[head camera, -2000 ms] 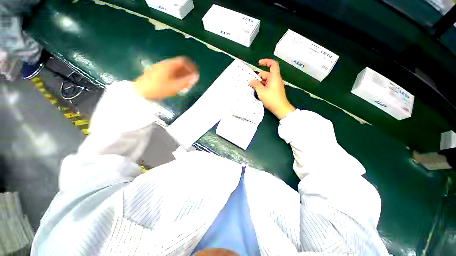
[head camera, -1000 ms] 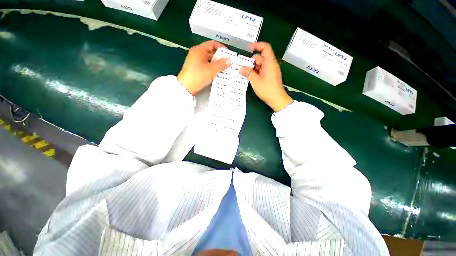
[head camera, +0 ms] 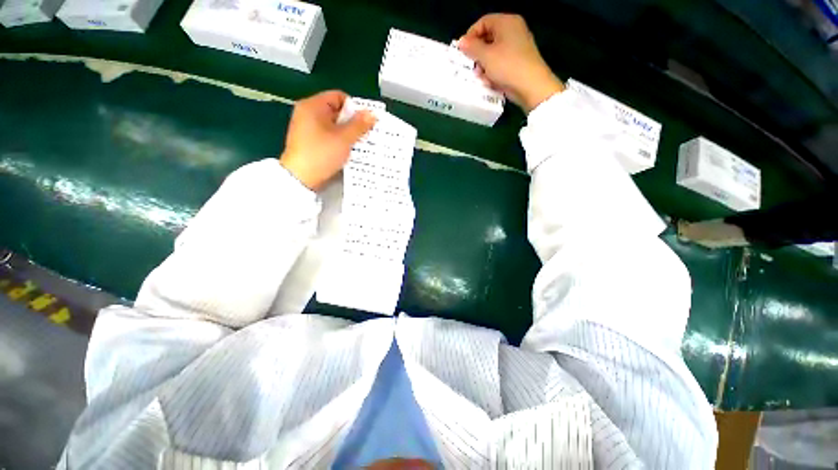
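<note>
My left hand (head camera: 323, 136) pinches the top of a white label strip (head camera: 375, 207) with rows of short black print. The strip hangs down over the green bench toward my body. My right hand (head camera: 507, 57) is over the right end of a white carton (head camera: 439, 78) with blue lettering on the belt. Its thumb and fingertips are together at the carton's top face. A small white piece seems to show at the fingertips, too small to tell clearly.
More white cartons stand in a row on the dark green conveyor belt (head camera: 349, 57), left and right of my right hand. The glossy green bench top (head camera: 119, 174) lies nearer my body. At the right, a dark sleeve and another person's hand (head camera: 712, 233) rest near the belt.
My right hand has moved off the strip, up and right onto a carton. My left hand has shifted left with the strip. The cartons' places in view have changed.
</note>
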